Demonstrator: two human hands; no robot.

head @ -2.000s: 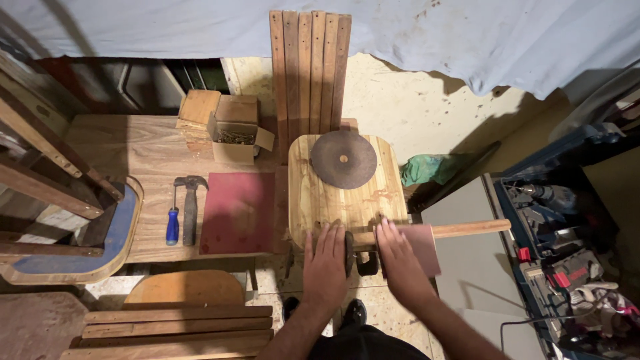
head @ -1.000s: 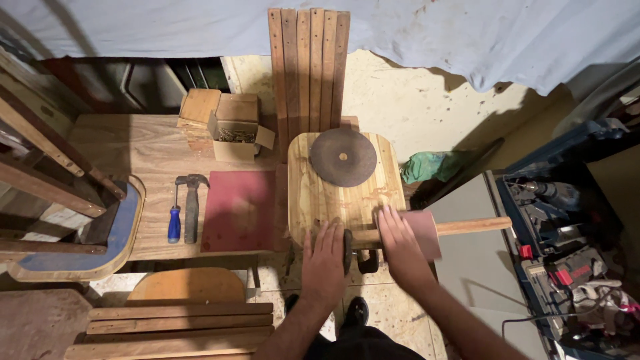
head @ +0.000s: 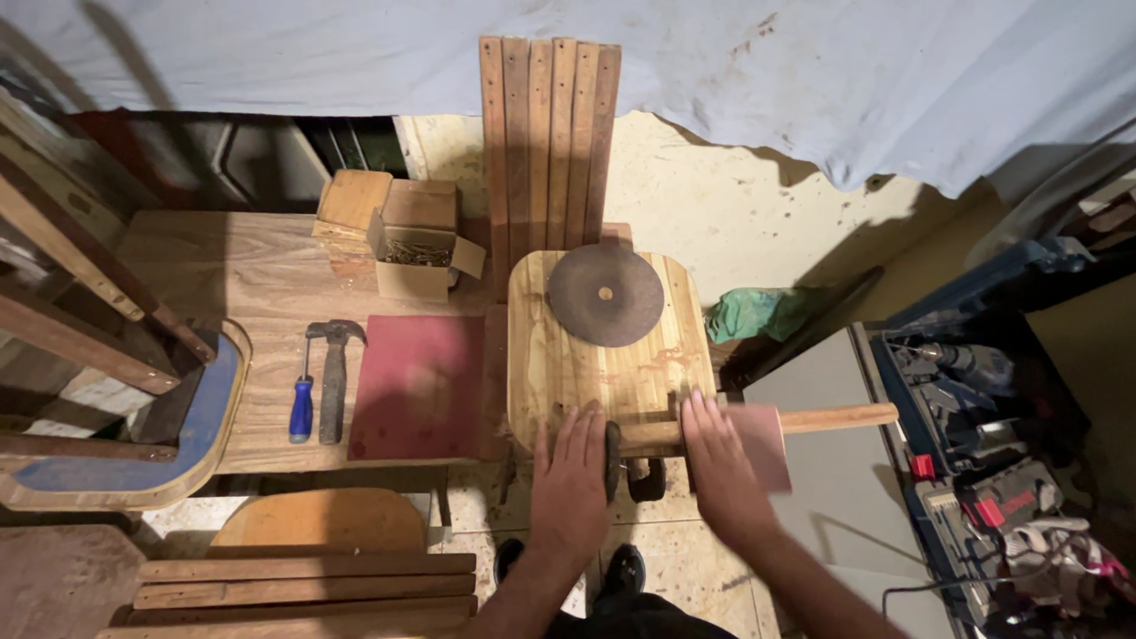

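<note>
My left hand (head: 572, 466) lies at the front left of a wooden stool seat (head: 541, 382), over the left end of a wooden leg and beside a dark round part (head: 612, 461). My right hand (head: 721, 457) presses a folded sheet of sandpaper (head: 763, 444) onto the wooden leg (head: 839, 416), which lies across the front edge and sticks out to the right. Its palm hides part of the sheet. A dark round abrasive disc (head: 606, 306) rests on the back of the seat.
Left on the workbench (head: 266, 240) are a blue-handled screwdriver (head: 302, 408), a claw hammer (head: 333, 390), a red sandpaper sheet (head: 417, 390) and an open cardboard box of screws or nails (head: 413, 275). Several wooden slats (head: 550, 142) stand behind; a toolbox (head: 896, 382) is at right.
My right hand and the sandpaper have shifted slightly along the wooden leg. My left hand stays at the leg's left end.
</note>
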